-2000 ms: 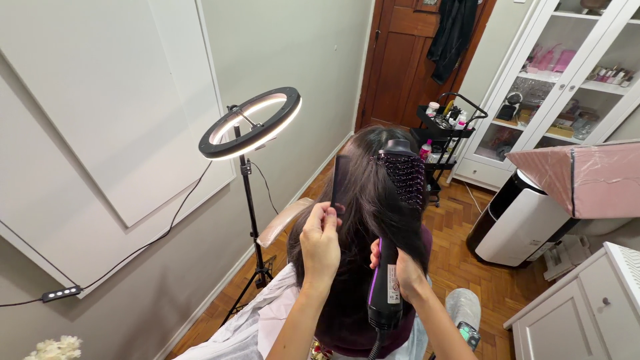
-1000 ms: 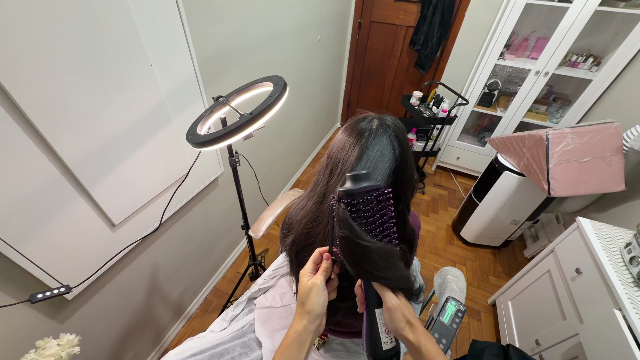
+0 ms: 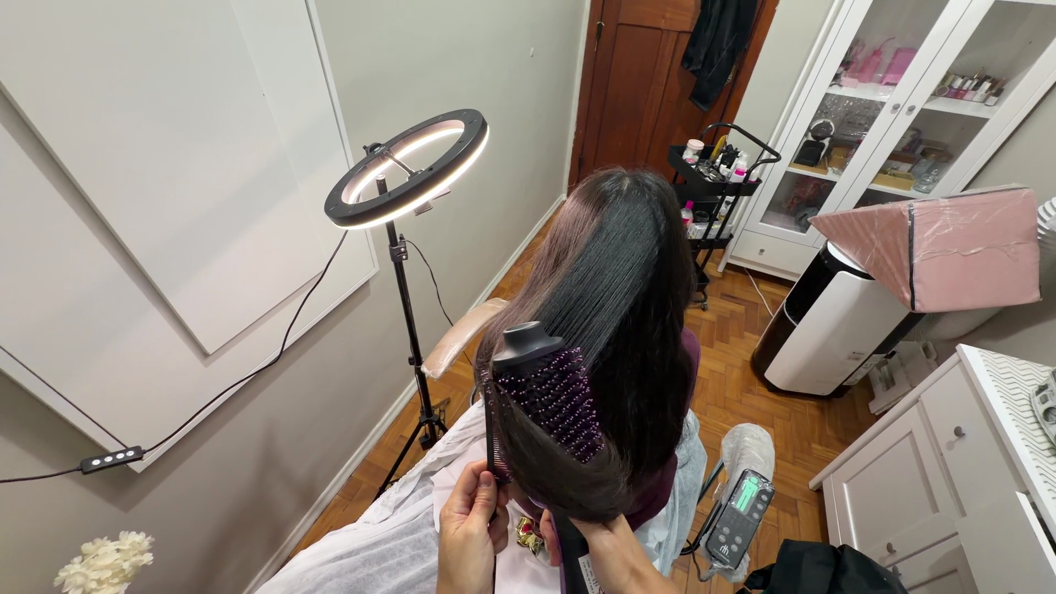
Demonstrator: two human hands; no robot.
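Note:
A seated person with long dark hair [image 3: 615, 272] faces away from me. My left hand [image 3: 474, 516] grips a black comb [image 3: 492, 429], which stands upright against the left side of the brush. My right hand [image 3: 606, 549] is closed around the handle of a black hot-air brush [image 3: 553, 396] with purple-tipped bristles. A lock of hair wraps across the lower part of the brush head, low behind the person's back. Part of the handle and some right-hand fingers are hidden by hair. A gold-coloured shiny object [image 3: 529, 535] lies between my hands on pale cloth.
A lit ring light [image 3: 408, 169] on a tripod stands at left. Beyond the person are a black trolley [image 3: 714, 186] and a glass-door cabinet [image 3: 887, 107]. At right are a white portable appliance [image 3: 841, 322], a white dresser [image 3: 899, 478] and a wrapped armrest with a control panel [image 3: 738, 511].
The brush and comb have moved down the hair, from near the crown to the lower lengths. Both hands have come lower with them.

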